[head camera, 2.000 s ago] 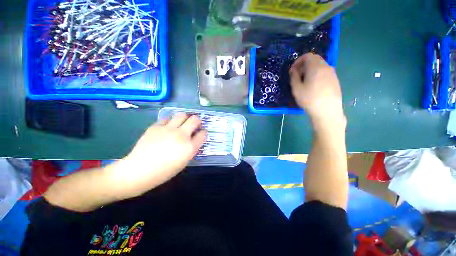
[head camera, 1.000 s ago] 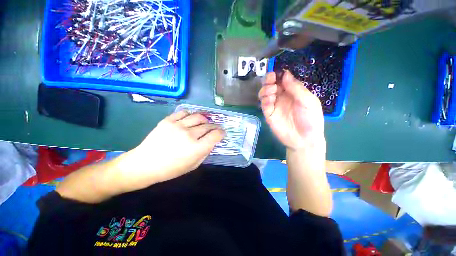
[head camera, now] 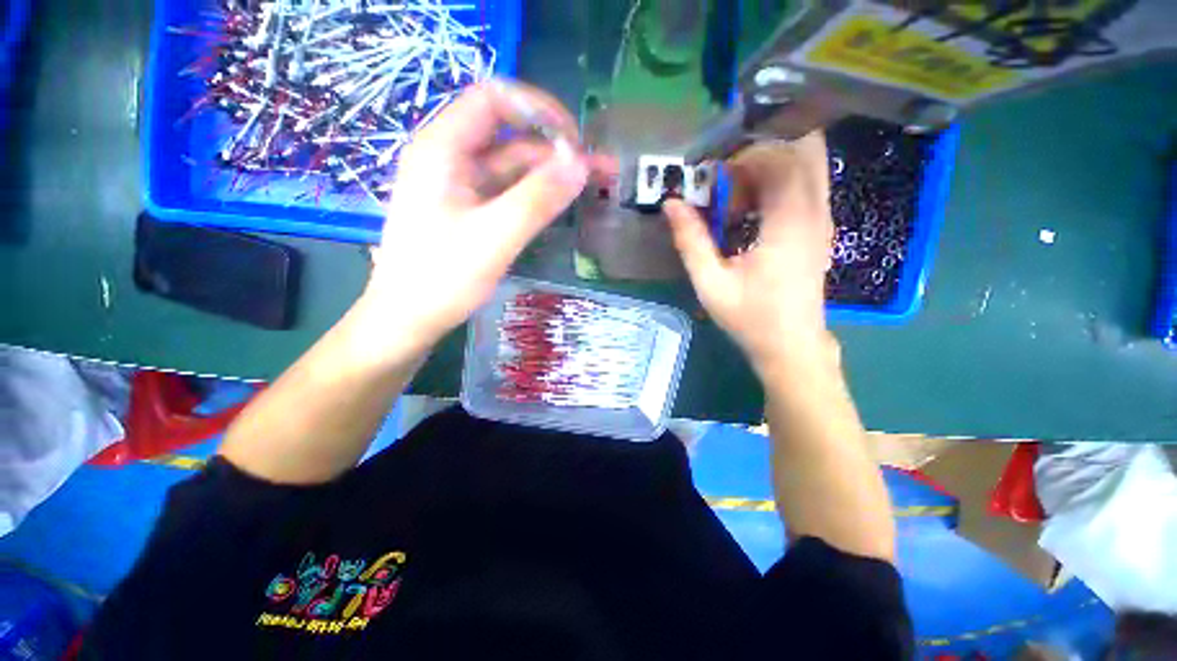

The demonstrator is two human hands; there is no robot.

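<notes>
My left hand [head camera: 471, 194] is raised between the left blue bin and the press, its thumb and fingers closed on a thin wired part [head camera: 532, 119], partly hidden by the fingers. My right hand [head camera: 768, 252] is at the right side of the whitish press fixture [head camera: 673, 181], thumb at its front edge; whether its fingers hold a ring cannot be told. The fixture sits on the worn base plate [head camera: 626, 245]. The clear plastic box [head camera: 661, 403] in front of me holds rows of red-and-white wired parts [head camera: 568, 349].
The left blue bin [head camera: 278, 217] holds jumbled wired parts. The right blue bin [head camera: 932, 220], partly behind my right hand, holds rings [head camera: 871, 245]. The press head with yellow label [head camera: 904, 58] overhangs the upper right. A black phone-like rectangle [head camera: 217, 271] lies below the left bin.
My left hand has risen from the clear box toward the fixture, with a wired part in its fingers. My right hand has gone from the right bin to the fixture. The view has shifted.
</notes>
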